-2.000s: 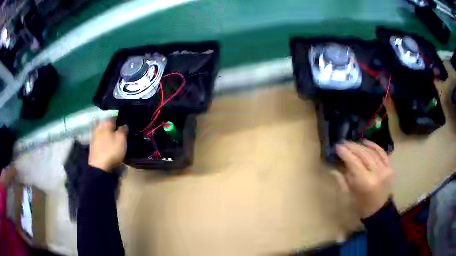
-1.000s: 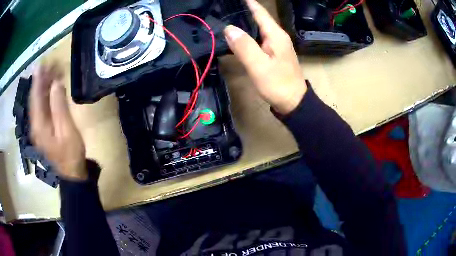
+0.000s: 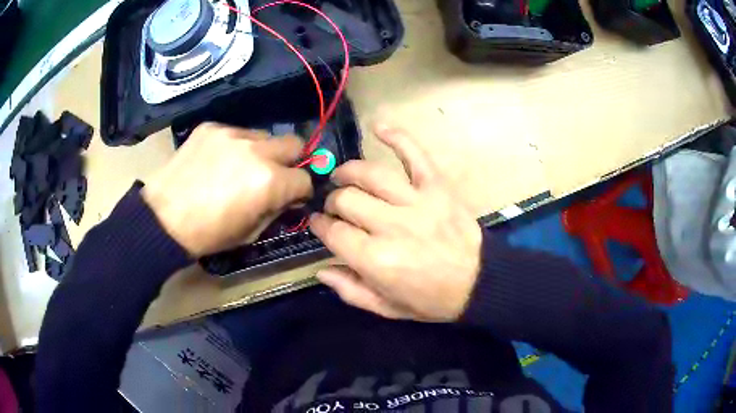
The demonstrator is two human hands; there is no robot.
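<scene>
The open black rear housing [image 3: 349, 133] lies before me, with the front housing [image 3: 363, 32] behind it, holding the silver speaker driver [image 3: 186, 40]. Red speaker wires [image 3: 345, 68] loop between them. The battery's green ring and red end [image 3: 322, 161] show between my hands. My left hand [image 3: 226, 185] reaches into the rear housing from the left, fingers bent down. My right hand [image 3: 403, 242] reaches in from the right, fingertips beside the battery. My hands hide most of the interior and the circuit board. Something dark is between the fingertips; I cannot tell whether either hand grips it.
A pile of dark foam pads [image 3: 50, 177] lies left on the tan bench [image 3: 500, 121]. Other open housings [image 3: 516, 40] stand at the back right. A red stool [image 3: 629, 242] and a person's grey clothing [image 3: 698, 177] are right. A grey-white carton [image 3: 194, 367] is below the bench.
Both hands have moved from either side into the rear housing. The housing pair shows slightly higher and further left in view. The foam pile, partly hidden before, is now uncovered.
</scene>
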